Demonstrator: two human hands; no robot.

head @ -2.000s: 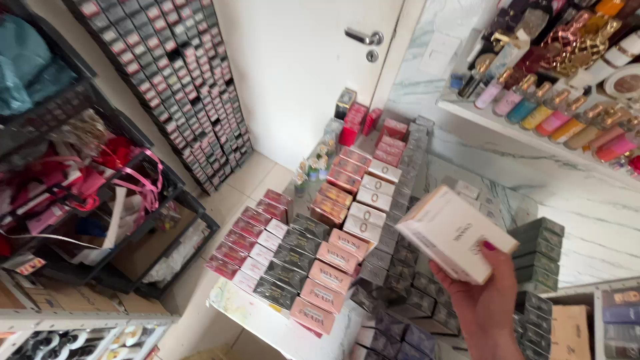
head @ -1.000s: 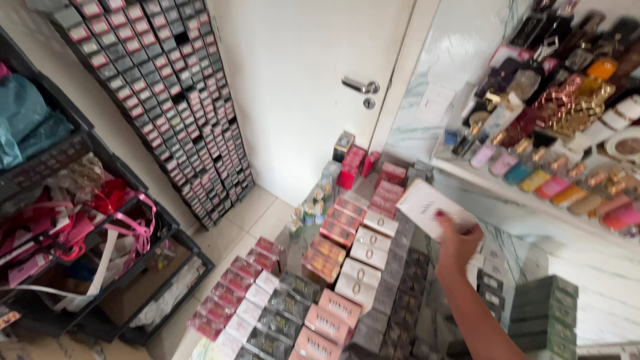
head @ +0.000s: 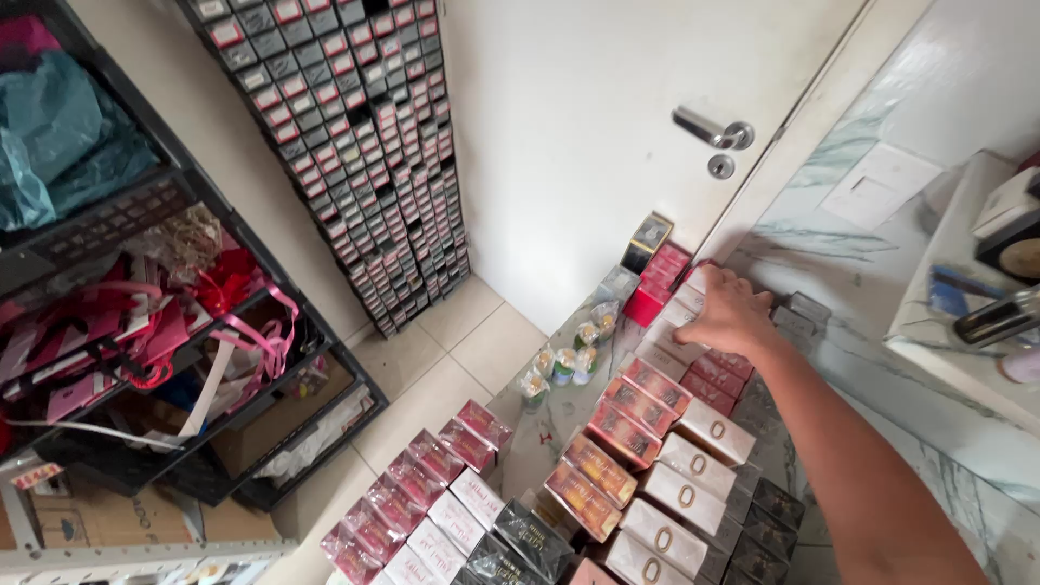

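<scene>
My right hand (head: pixel 727 313) reaches in from the right edge to the far part of the marble-look table. Its fingers are around white boxes (head: pixel 666 351) that stand in a row behind orange-red boxes (head: pixel 624 435). Deep red boxes (head: pixel 719 382) lie under and beside the wrist, and brighter red boxes (head: pixel 660 283) stand just left of the fingers. White boxes with a gold oval (head: pixel 686 494) line the table nearer to me. Small bottles with gold caps (head: pixel 562 367) are at the left of the hand. My left hand is not in view.
Behind the table is a white door with a metal handle (head: pixel 713 130). A tall rack of small boxes (head: pixel 357 146) stands at the left. Black crates (head: pixel 191 171) hold ribbons and bags. A shelf with cosmetics (head: pixel 946 301) juts out at the right. Pink-red wrapped boxes (head: pixel 398 496) line the near edge.
My right hand has moved from above the table, where it held a white box, to the far rows by the door, down among the boxes. The view has shifted toward the door.
</scene>
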